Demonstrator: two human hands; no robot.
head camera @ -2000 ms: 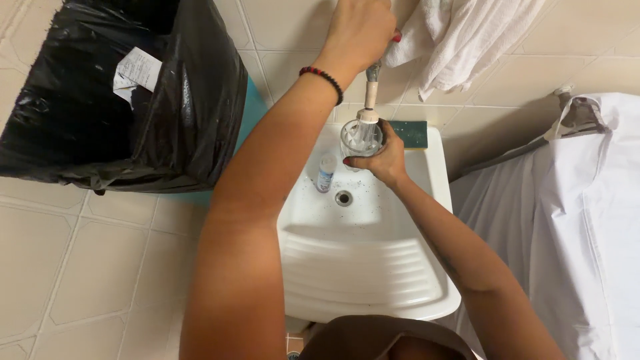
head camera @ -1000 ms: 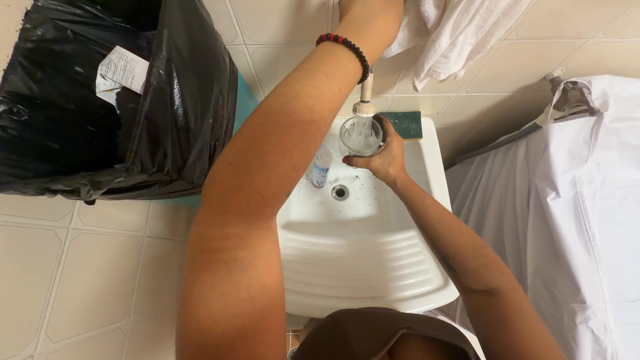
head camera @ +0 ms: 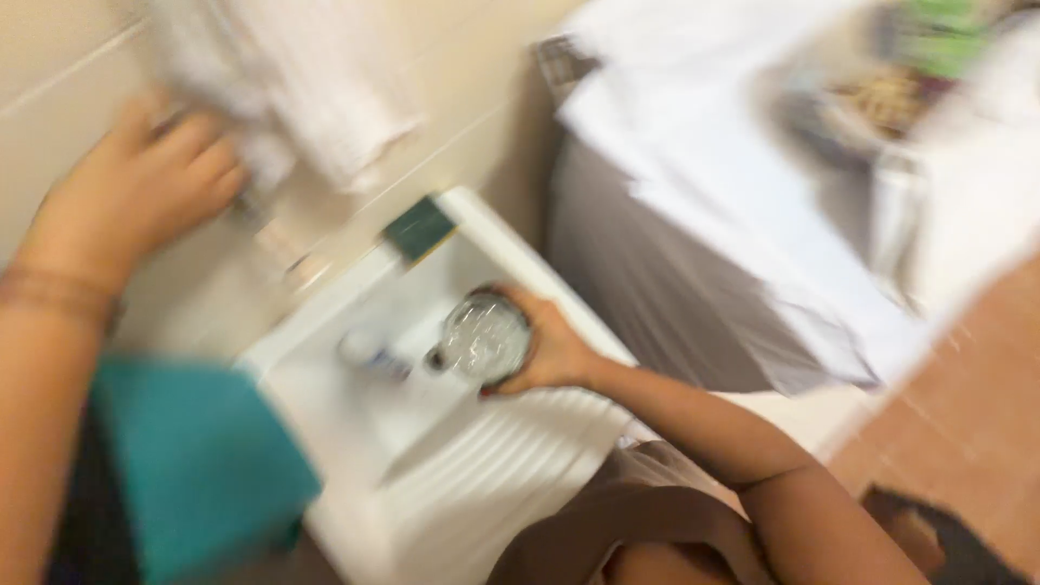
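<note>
My left hand (head camera: 142,183), blurred, has its fingers curled round the handle of the wall tap (head camera: 305,268) at upper left. No water stream shows at the spout. My right hand (head camera: 552,345) grips a round clear glass container (head camera: 486,337) from its right side, over the basin of the white sink (head camera: 520,252). Water appears to fill the glass. Beside it, a small clear bottle with blue marks (head camera: 382,357) lies in the basin, left of the drain (head camera: 435,358).
A dark green scouring pad (head camera: 420,230) rests on the sink's back corner. White cloth (head camera: 325,89) hangs above. At right stands a fabric-covered surface (head camera: 699,171) bearing several items. A teal bin (head camera: 203,463) is at lower left, and a ribbed washboard slope (head camera: 520,455) fronts the basin.
The glass has moved from under the spout to over the basin near the drain. The stream from the tap has stopped showing. The view has swung strongly to the right.
</note>
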